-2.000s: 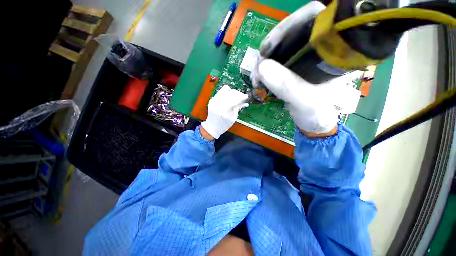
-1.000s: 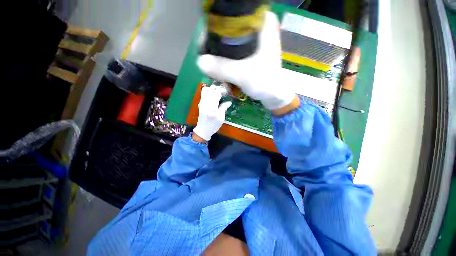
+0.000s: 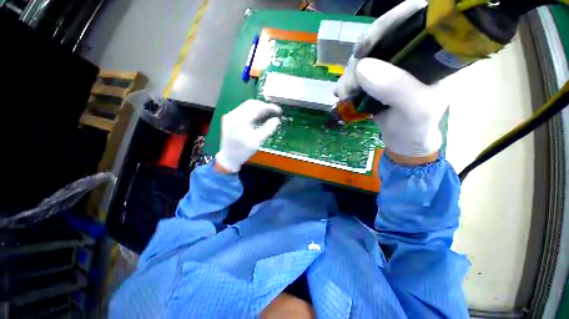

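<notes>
The green circuit board [image 3: 312,140] lies on the orange-brown fixture [image 3: 299,167]. The long heatsink [image 3: 298,89] runs across the board, and the finned heatsink [image 3: 337,42] stands at its far side. My right hand [image 3: 405,103], in a white glove, grips the black electric screwdriver [image 3: 408,53] with yellow tape. Its orange part is low over the board, at the long heatsink's right end; the tip's contact is hard to see. My left hand [image 3: 243,132], gloved, is over the board's near left corner, fingers curled with thumb and index tips near each other. Whether it holds something small I cannot tell.
A blue marker pen [image 3: 251,58] lies at the fixture's far left. The black parts bin [image 3: 145,198] is at left, with a red-orange item [image 3: 173,150] and a plastic bag [image 3: 163,116]. The screwdriver cable [image 3: 515,128] hangs at right beside the pale conveyor [image 3: 493,205].
My right hand and the screwdriver have moved right, away from my left hand, uncovering the long heatsink. My left hand has moved slightly left. The view has shifted.
</notes>
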